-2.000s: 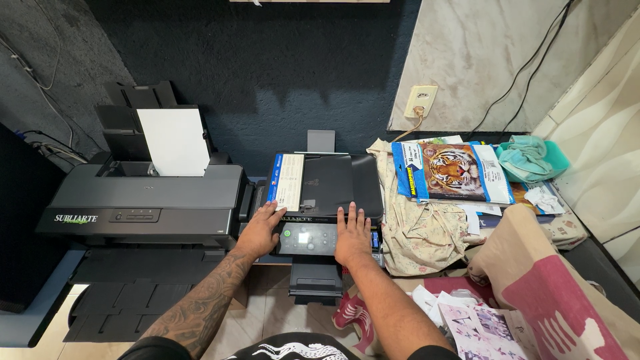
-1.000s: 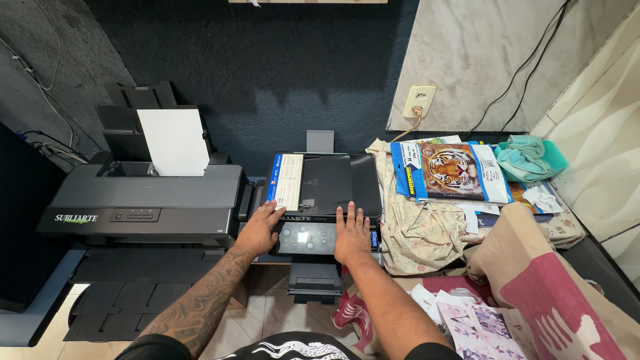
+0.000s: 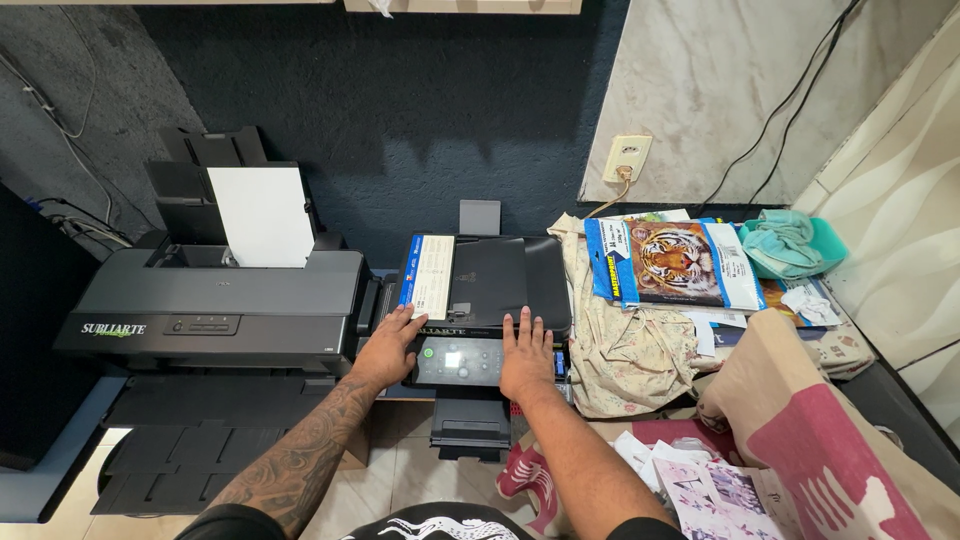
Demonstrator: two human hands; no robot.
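Note:
A black all-in-one inkjet printer stands in the middle of the head view, its lid down. My left hand rests flat on its front left corner, fingers spread, at the lower end of a blue and cream printed card lying on the lid. On the front right part lies my right hand, palm down with the fingers a little apart. Between both hands is the control panel with a small lit screen. Below it the black output tray sticks out. Neither hand holds anything.
A wide Epson printer with white paper in its rear feed stands at left. To the right are a floral cloth, photo paper packs, a teal basket and a draped cloth beside printed sheets. A wall socket holds a plug.

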